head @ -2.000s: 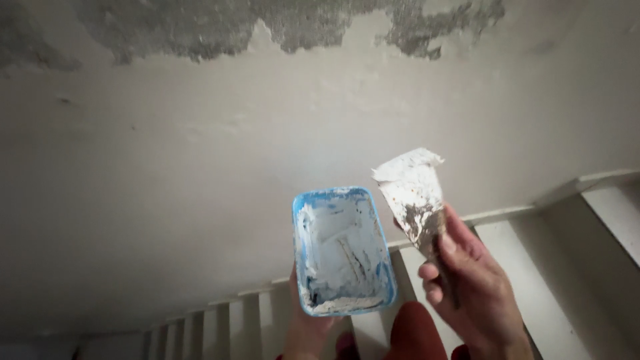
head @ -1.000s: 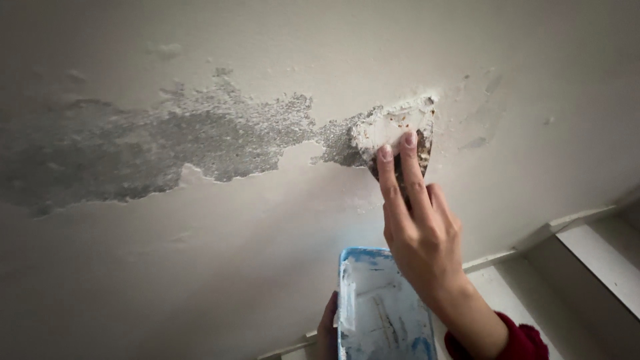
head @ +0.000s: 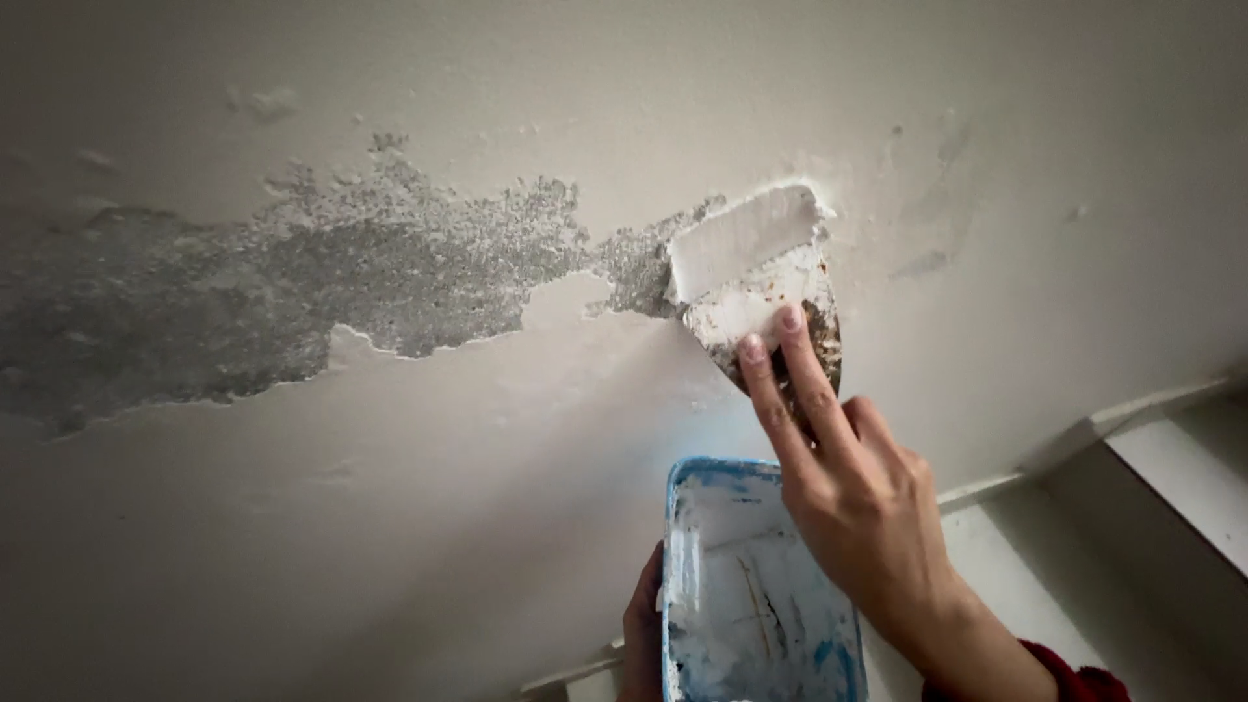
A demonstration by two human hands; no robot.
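My right hand (head: 863, 497) grips a putty knife (head: 770, 312), two fingers pressed on its stained, white-coated blade. The blade lies against the wall at the right end of a bare grey patch (head: 390, 263) with ragged edges. Just above the blade is a smooth band of white filler (head: 746, 239), with a raised ridge along its top. Below, my left hand (head: 643, 624) holds a blue plastic tray (head: 671, 546) from its left side; only part of that hand shows. White filler is smeared over the tray's inside, and my right hand covers part of its right edge.
A painted wall (head: 390, 546) with small bumps and scuffs fills most of the view. Stair steps (head: 1189, 478) climb at the lower right, and a skirting edge (head: 985, 487) runs along the wall's foot.
The putty knife, at first held above the stairs beside the tray, came up against the wall. Since then its blade has slid down, leaving a band of white filler over part of the grey patch.
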